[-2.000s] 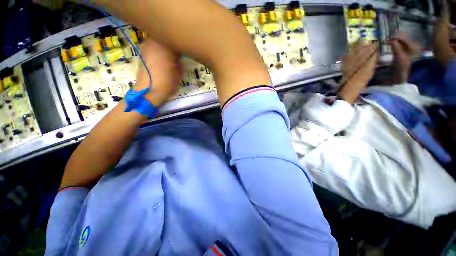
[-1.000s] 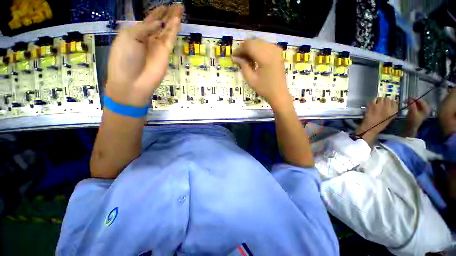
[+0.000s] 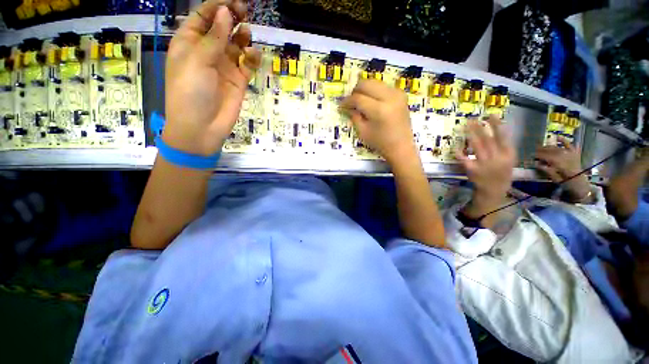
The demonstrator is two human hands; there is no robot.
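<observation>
A cream-white circuit board panel (image 3: pixel 289 117) lies on the line in front of me, with a row of yellow and black parts along its far side. My left hand (image 3: pixel 210 78), with a blue strap on the wrist, is raised palm up over the panel's left end, fingers curled; small dark bits show at the fingertips, too small to name. My right hand (image 3: pixel 381 117) is over the middle of the panel, thumb and fingertips pinched together at the boards; whatever they hold is hidden.
Another panel (image 3: pixel 71 106) lies at the left. The metal rail (image 3: pixel 306 165) runs along the near side. Behind are bins with a yellow heap (image 3: pixel 50 8), a gold heap (image 3: pixel 349 8) and a silver heap (image 3: pixel 535 50). At the right, another person's hand (image 3: pixel 489 158) reaches over the panel's end.
My right hand has moved slightly right and down along the boards. My left hand's fingers have curled more. The neighbour's hand has come in over the right end of the panel.
</observation>
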